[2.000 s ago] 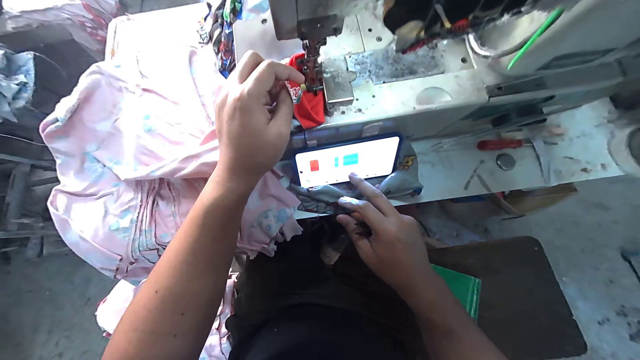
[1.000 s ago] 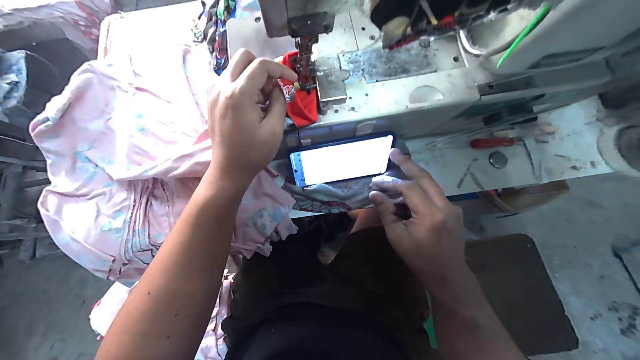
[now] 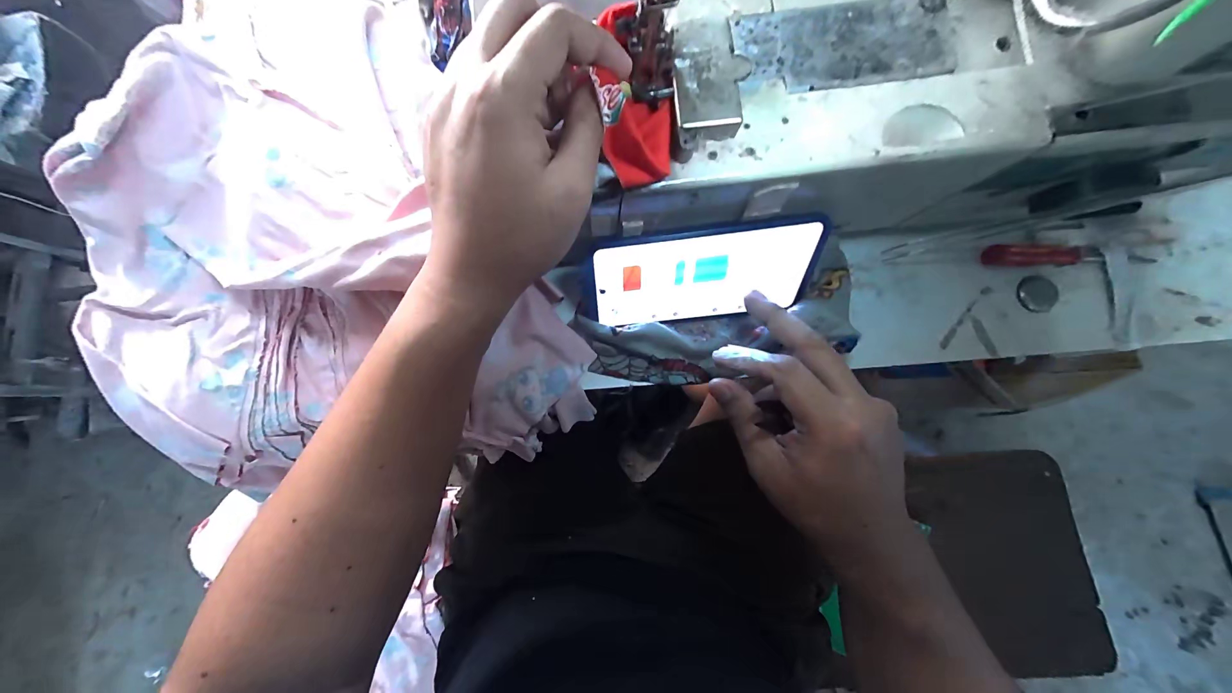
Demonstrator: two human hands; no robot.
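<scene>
My left hand (image 3: 515,144) pinches a small piece of red printed fabric (image 3: 635,135) beside the needle and presser-foot area (image 3: 654,48) of a sewing machine. A smartphone (image 3: 712,269) in a dark blue case leans against the machine's front, its screen lit white with coloured blocks. The index fingertip of my right hand (image 3: 818,423) is at the lower right of that screen; a white wrap covers another of its fingertips. Grey printed fabric (image 3: 664,346) lies under the phone. A pile of pale pink printed fabric (image 3: 231,212) spreads left of and beneath my left forearm.
On the table's right part lie a red-handled screwdriver (image 3: 1030,255), a round metal disc (image 3: 1038,294) and small metal tools (image 3: 965,318). The machine bed (image 3: 866,106) runs along the back. A dark flat board (image 3: 1011,568) is below, at the right.
My right hand has moved from the phone's right edge back to the lower part of its screen, which now shows coloured blocks instead of a mostly blank page. My left hand stays at the red fabric.
</scene>
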